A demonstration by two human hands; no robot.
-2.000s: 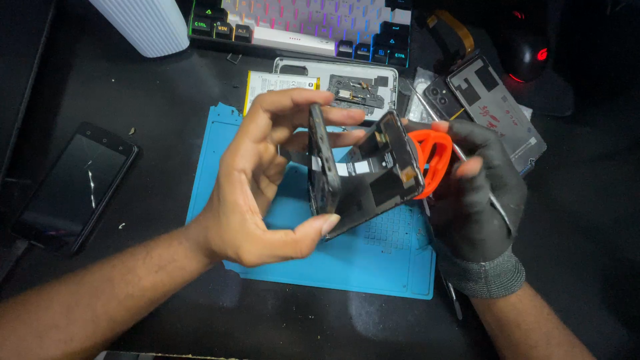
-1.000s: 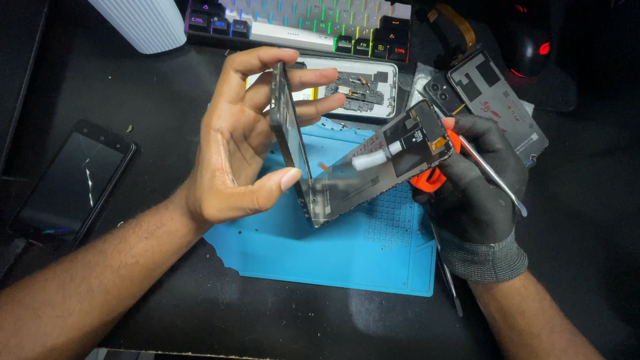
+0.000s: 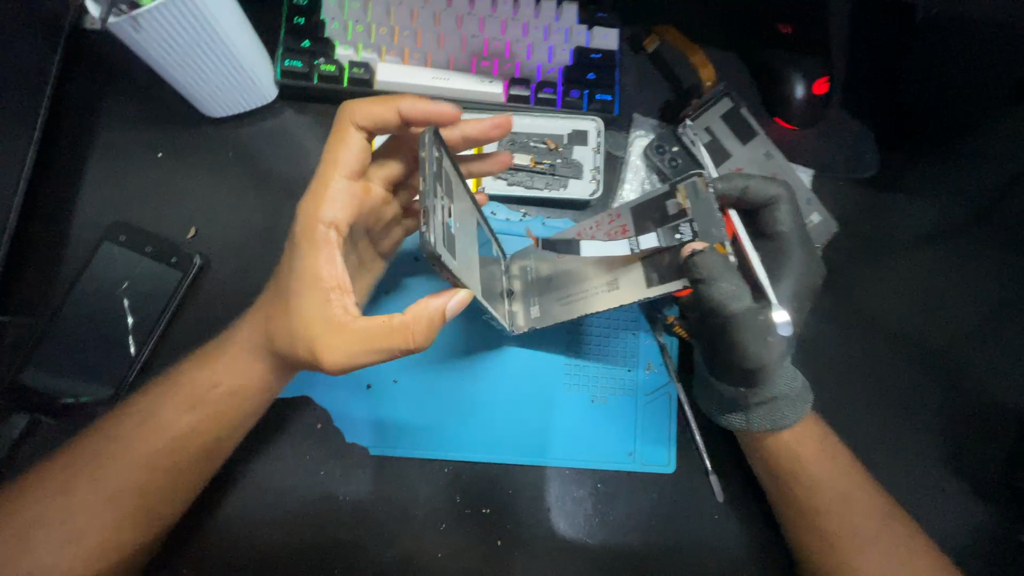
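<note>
My bare left hand (image 3: 352, 248) grips a dark phone frame (image 3: 456, 224) by its edges, tilted nearly upright. Against its lower end stands the end of a phone display panel (image 3: 576, 288), its metal back up, with red handwriting and a flex cable (image 3: 624, 245) across it. My right hand (image 3: 744, 272), in a dark glove, holds the panel's far end. A metal pry tool (image 3: 756, 272) also sits in the right hand, its flat tip pointing down. Something orange-red shows partly behind the gloved fingers. The two phone parts form an open V above a blue silicone mat (image 3: 512, 416).
A backlit keyboard (image 3: 448, 76) lies at the back, beside a white ribbed cup (image 3: 200, 56). An opened phone (image 3: 588, 160) is behind the mat. Another panel (image 3: 768, 160) and a mouse (image 3: 800, 88) are at right. A cracked phone (image 3: 104, 312) lies left, a metal spudger (image 3: 692, 424) right.
The phone frame and the panel have spread apart into a wider V. My right hand has moved to the right with the panel, and its back with the flex cable shows more fully.
</note>
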